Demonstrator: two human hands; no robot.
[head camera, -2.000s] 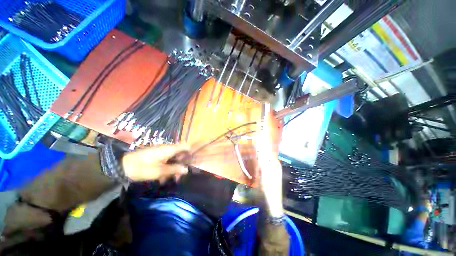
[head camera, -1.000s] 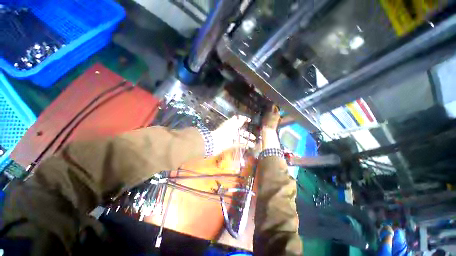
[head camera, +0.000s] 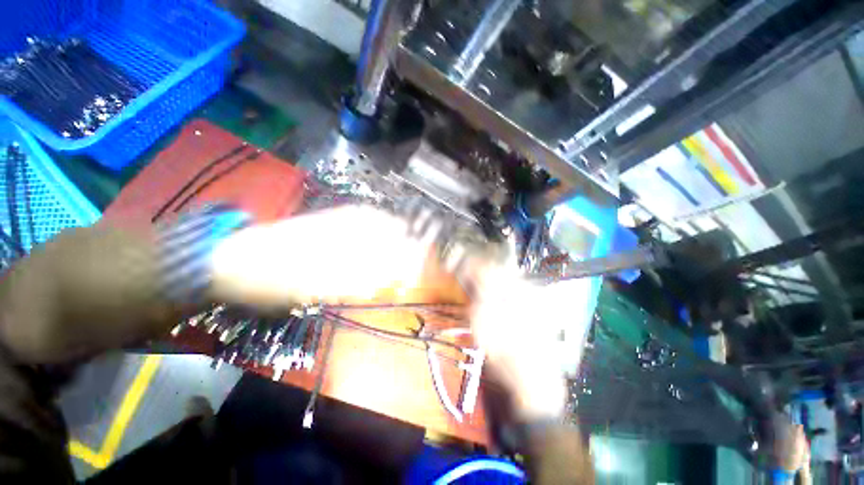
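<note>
My left hand (head camera: 351, 248) reaches across the orange-red board (head camera: 365, 379) to the front of the press; it is overexposed and blurred. My right hand (head camera: 502, 298) is beside it, also washed out. The fingers of both meet near a grey metal piece, and what they hold cannot be made out. Pliers (head camera: 441, 374) with pale curved handles lie on the board below my hands, with thin black cables (head camera: 379, 327) beside them. Many cables with silver ends (head camera: 270, 343) lie under and below my left forearm.
A dark blue basket (head camera: 161, 114) of cables and a light blue basket (head camera: 57, 185) stand at left. The press plate (head camera: 512, 133) and a steel post (head camera: 379, 66) are above. A light blue tray (head camera: 592, 237) is right. A blue tub (head camera: 464, 469) is below. A person's hand shows far right.
Both hands first went from the board up to the press die. Since then they have drawn back a little towards the board, and the pliers still lie there.
</note>
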